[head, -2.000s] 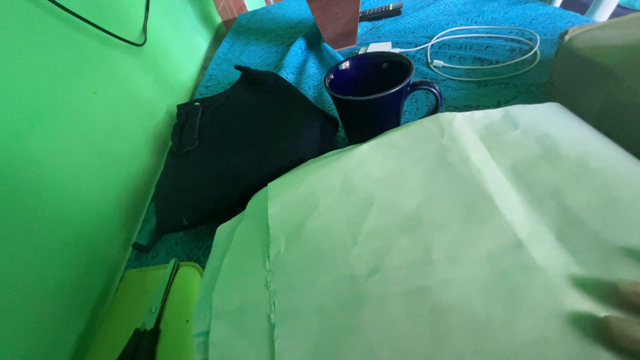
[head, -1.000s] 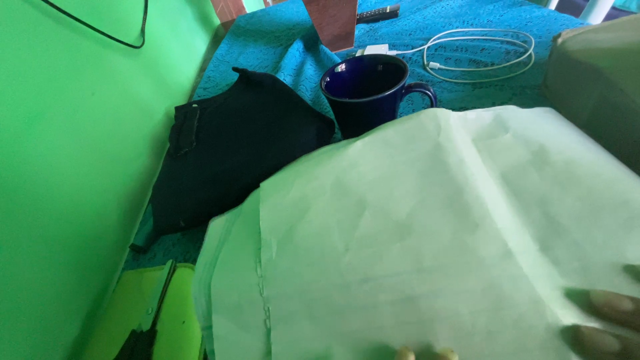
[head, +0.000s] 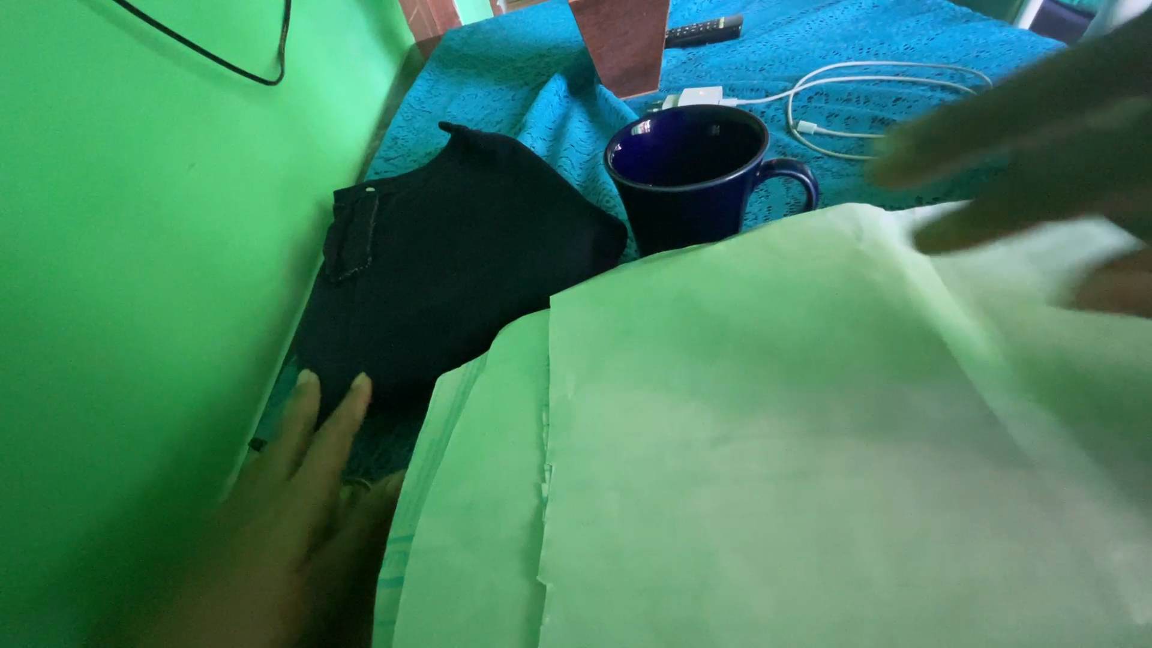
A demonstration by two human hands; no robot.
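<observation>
Large sheets of pale paper (head: 765, 432), creased and layered with a ragged edge on the left, cover the lower right of the view. My left hand (head: 306, 504) is at the lower left, fingers spread, beside the paper's left edge and at the near end of a folded dark cloth (head: 468, 261). Blurred, my right hand (head: 1044, 171) hovers over the paper's upper right part with its fingers apart and nothing in them. A dark blue mug (head: 688, 193) stands just behind the paper, its base hidden, with the cloth to its left.
A green wall (head: 135, 297) with a hanging black cable (head: 225, 67) borders the left side. On the blue lace tablecloth (head: 504, 72) lie a white charger (head: 700, 95) with a coiled white cable (head: 864, 79), a remote control (head: 706, 31) and a reddish-brown wooden piece (head: 625, 45).
My left hand has come into view at the lower left, over where scissors and a yellow-green item showed earlier. My right hand has moved from the lower right edge up to the paper's far side.
</observation>
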